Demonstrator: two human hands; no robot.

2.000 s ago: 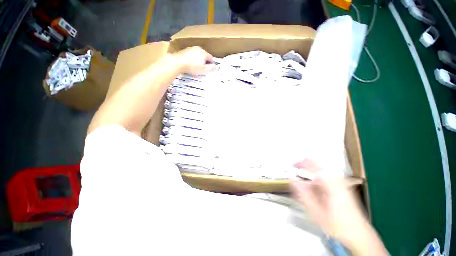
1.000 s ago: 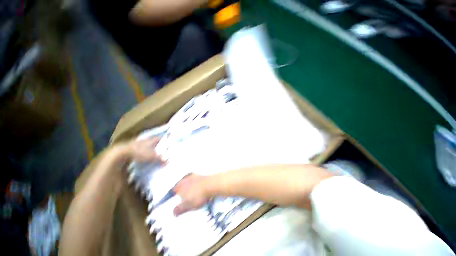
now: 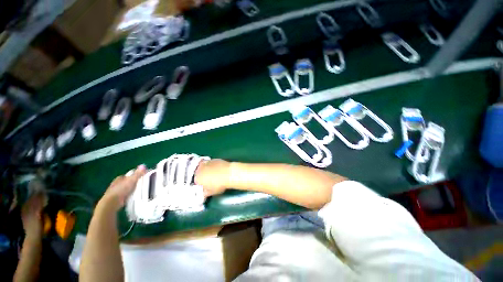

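Note:
A row of several white looped units (image 3: 168, 190) stands side by side on the green bench, near its front edge. My left hand (image 3: 124, 187) is at the left end of the row and my right hand (image 3: 212, 176) at the right end, so the row is squeezed between them. My right fingers are partly hidden behind the loops. Blue-marked units (image 3: 333, 129) lie overlapping on the bench to the right.
The open carton (image 3: 240, 248) with a white liner (image 3: 171, 261) is below the bench edge. A pale rail (image 3: 220, 120) separates the bench from the green belt, which carries more loops. Another person's arm (image 3: 32, 234) is at far left. A red object (image 3: 438, 205) is at lower right.
The view has turned from the carton to the bench and belt. My hands have moved from the units in the carton to a row of units on the bench, held between them.

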